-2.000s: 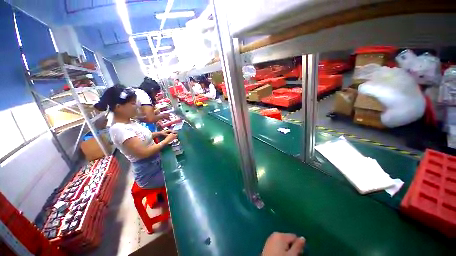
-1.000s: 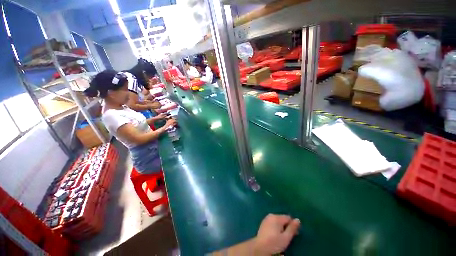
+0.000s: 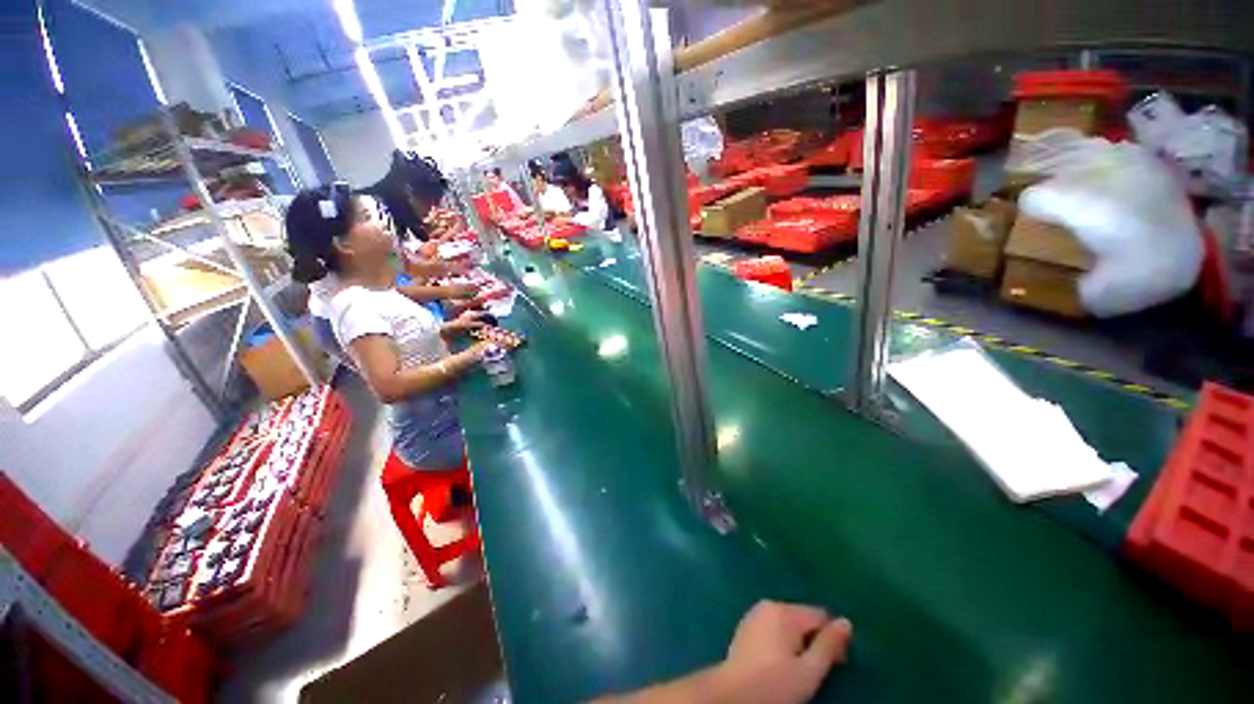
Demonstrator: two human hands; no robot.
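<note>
My left hand (image 3: 791,652) is at the bottom edge, above the green bench (image 3: 619,550), with part of the forearm showing. Its fingers are curled and the thumb lies on the right side; the fingertips are hidden, and no held thing can be made out. My right hand is out of the picture. A white stack of sheets (image 3: 997,424) lies across the bench to the right, with a thin crumpled piece at its near end. A red compartment tray (image 3: 1210,502) stands at the right edge, cut off by the frame.
Silver posts (image 3: 674,275) rise from the bench under an overhead shelf. A seated worker (image 3: 392,337) on a red stool (image 3: 433,516) handles small parts at left. Stacked red trays (image 3: 248,509) and an open carton (image 3: 413,660) stand on the floor. A small white scrap (image 3: 798,321) lies farther along.
The view has shifted slightly. More of my left forearm shows than two seconds ago; the hand stays curled. The neighbouring worker's head has lifted from looking down.
</note>
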